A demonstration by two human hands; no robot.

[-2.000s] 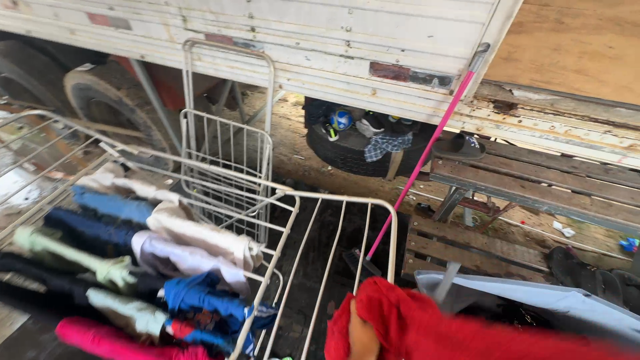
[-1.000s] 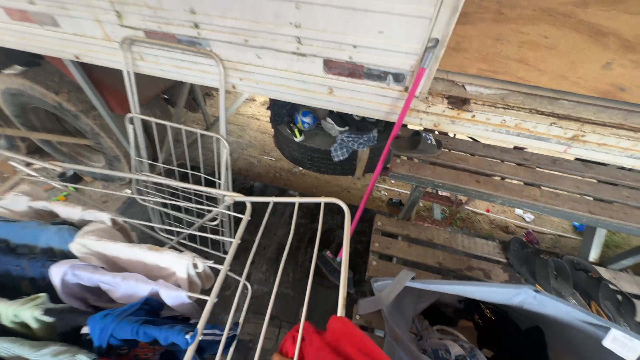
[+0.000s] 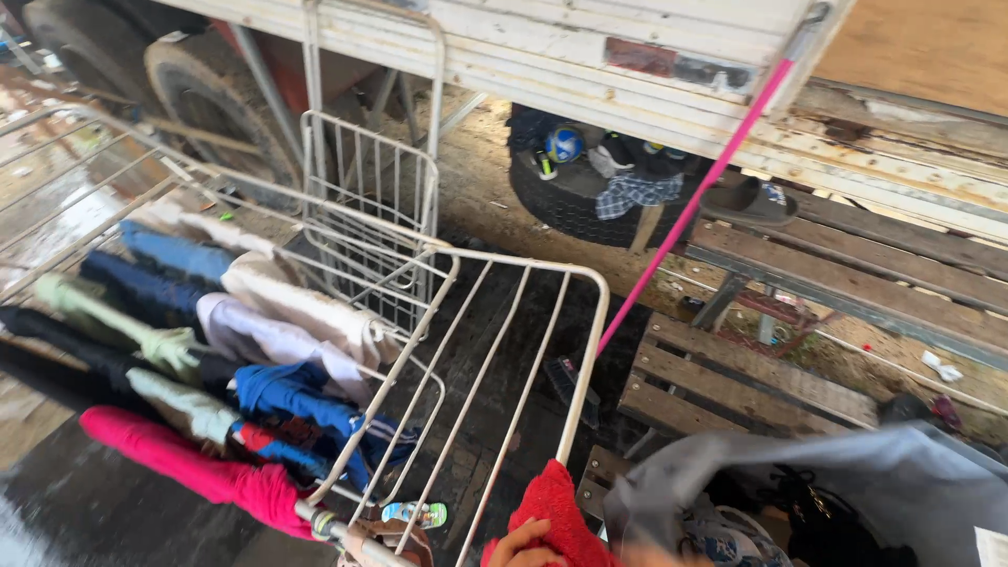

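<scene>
At the bottom of the head view, my left hand is closed on a red towel-like cloth, beside the end bars of a white metal drying rack. A blurred patch of skin, probably my right hand, shows at the lower edge just right of the cloth; its fingers cannot be made out. Several garments hang over the rack's left part, among them a pink one, a blue one and a white one. A grey fabric hamper with clothes inside stands at lower right.
Wooden bench seats stand at right, with a dark slide sandal on one. A pink-handled broom leans against the white trailer side. Behind the rack are a folded metal cart and a tyre holding a ball and cloths.
The red cloth, low in the view one second ago, shows more fully now beside the rack's end, with fingers on it. The view has shifted noticeably.
</scene>
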